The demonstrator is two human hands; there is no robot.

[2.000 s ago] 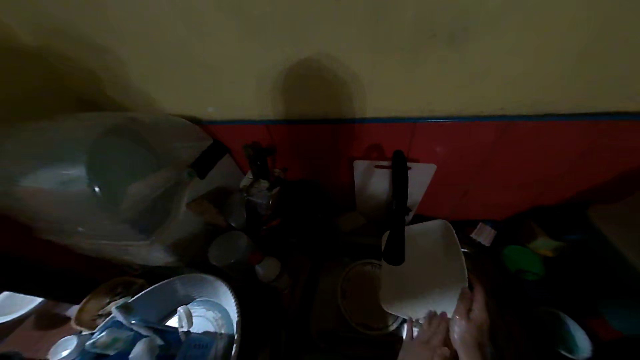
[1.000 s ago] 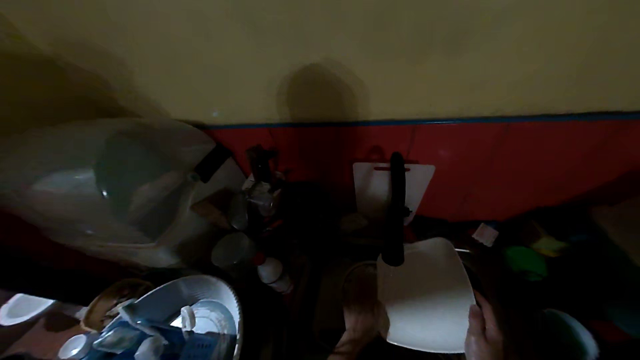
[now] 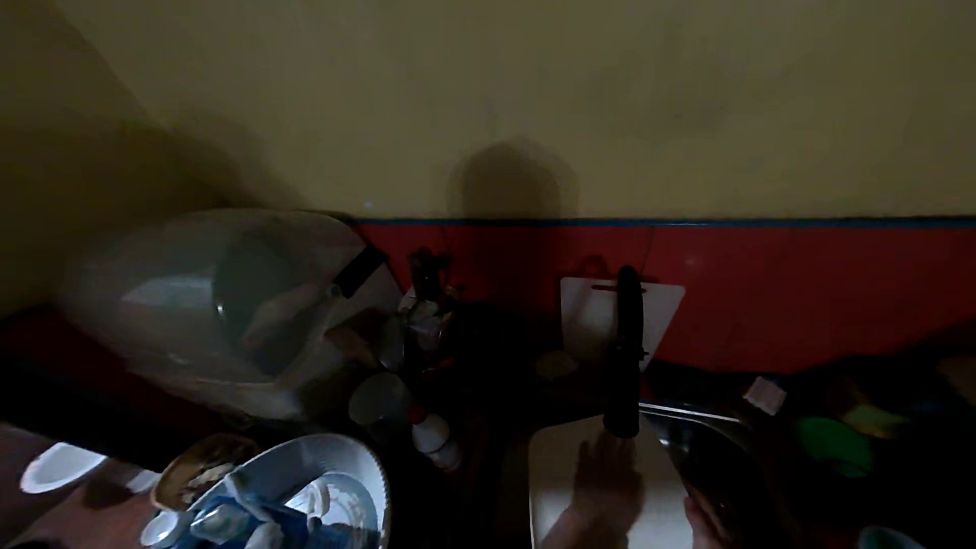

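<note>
A pale rectangular board or tray (image 3: pixel 557 457) lies under the dark faucet (image 3: pixel 627 358) at the sink. My left hand (image 3: pixel 602 488) rests on its surface, fingers pointing up toward the spout. At the right edge of this pale piece is my right hand (image 3: pixel 701 522), partly cut off by the frame, seemingly gripping the edge. The sink basin (image 3: pixel 709 450) shows dark on the right. Dim light hides whether water is running.
A white cutting board (image 3: pixel 587 316) leans on the red wall behind the faucet. Left are a white tub (image 3: pixel 374 465) with blue-and-white items, a red-capped bottle (image 3: pixel 429 432) and a large transparent cover (image 3: pixel 175 305). A green bowl (image 3: pixel 835 444) lies right.
My left hand has moved from the pale piece's left side onto its surface. The pale piece sits lower in view and further left than a second ago.
</note>
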